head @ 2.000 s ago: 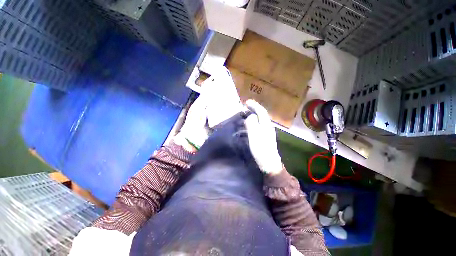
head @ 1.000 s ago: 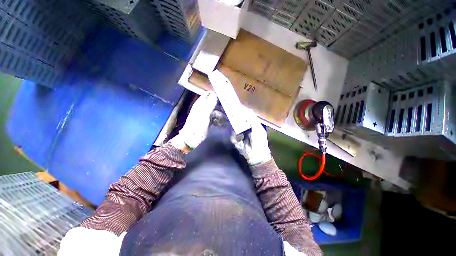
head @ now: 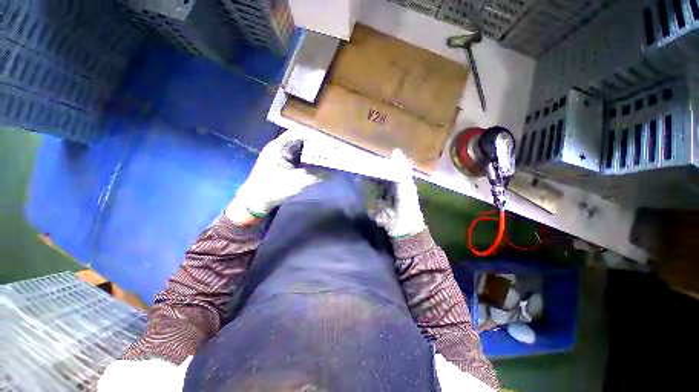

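Observation:
A pale sheet-metal bracket is held over my lap, seen nearly edge-on as a white strip lying roughly crosswise. My left hand, in a white glove, grips its left end. My right hand, also gloved, grips its right end, with fingertips at the upper edge. The bracket's far side and lower faces are hidden or too bright to make out. The air sander rests on the bench to the right, with no hand on it.
Cardboard sheet marked V28 lies on the bench, with a plain grey plate at its left. A hammer lies behind the sander. Slotted brackets stand right. An orange-red hose hangs above a blue bin. A blue surface lies left.
The bracket has turned from a steep slant to nearly crosswise. My hands are farther apart, my left hand shifted left. The bench sits a little higher in view.

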